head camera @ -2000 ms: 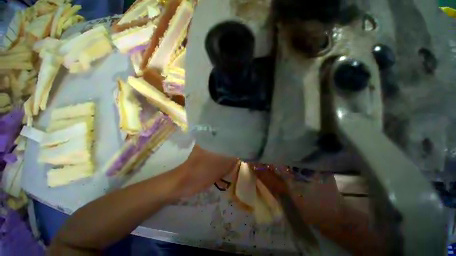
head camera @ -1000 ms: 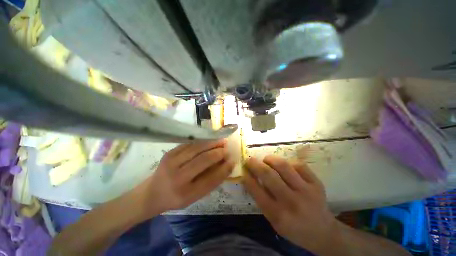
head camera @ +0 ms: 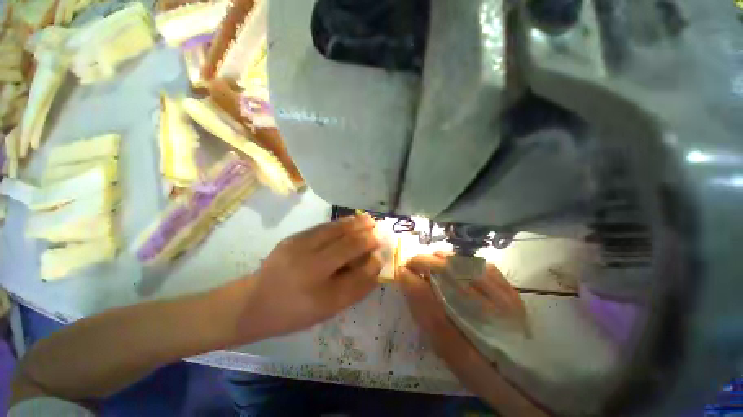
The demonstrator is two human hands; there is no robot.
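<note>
A short pale yellow fabric strip (head camera: 389, 262) lies under the lamp glow at the front of the sewing machine head (head camera: 350, 122). My left hand (head camera: 322, 273) holds its left side, with fingertips close to the presser foot area. My right hand (head camera: 464, 293) is at its right edge, fingers bent and touching it; the curved grey lifter arm (head camera: 481, 346) partly covers this hand. The needle and the strip's far end are hidden by glare and my fingers.
A stack of yellow strips (head camera: 77, 208) lies at the left of the table. Layered strips with purple and brown edges (head camera: 200, 208) are heaped behind it. A purple bundle (head camera: 611, 313) shows dimly at the right behind the lifter arm.
Since one second ago the view has shifted, showing more of the left heaps and the machine head. Both hands remain at the strip, and my left fingertips are now nearer the presser foot area.
</note>
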